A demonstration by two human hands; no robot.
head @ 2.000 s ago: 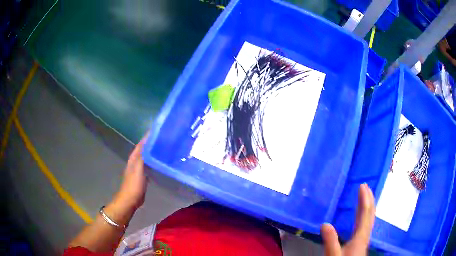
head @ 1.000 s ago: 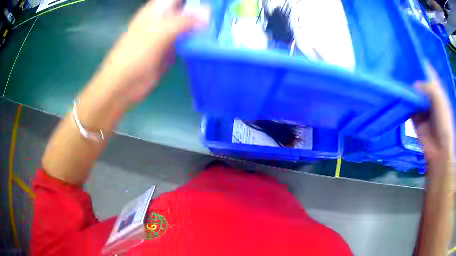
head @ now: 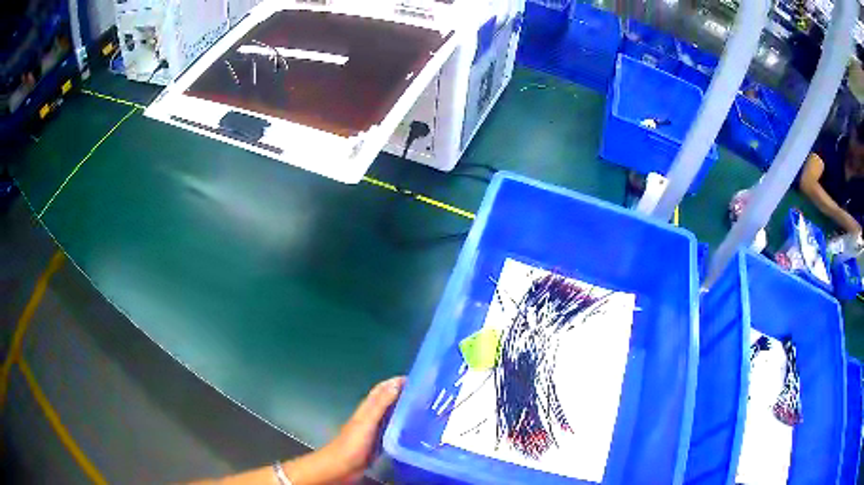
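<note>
A blue tote (head: 690, 313) stands on the green bench in front of me, at the right of the view. In it, black short wire leads (head: 521, 374) with reddish ends lie fanned on a white paper sheet (head: 595, 417). A lime green tag (head: 480, 350) lies at the left edge of the paper. My left hand (head: 368, 426) is at the tote's near left corner, fingers against its outer wall; whether it grips is hidden. My right hand is not in view.
A second blue tote (head: 791, 284) with wires on paper stands close at the right. A white benchtop machine (head: 313, 71) is at the back. Grey posts (head: 715, 114) rise behind the totes. Another blue tote (head: 654, 104) stands beyond. A person's arm (head: 834, 201) shows at far right.
The tote, held raised in both hands a second ago, now stands lower on the bench. My right hand has left the view. The view has shifted, showing the machine.
</note>
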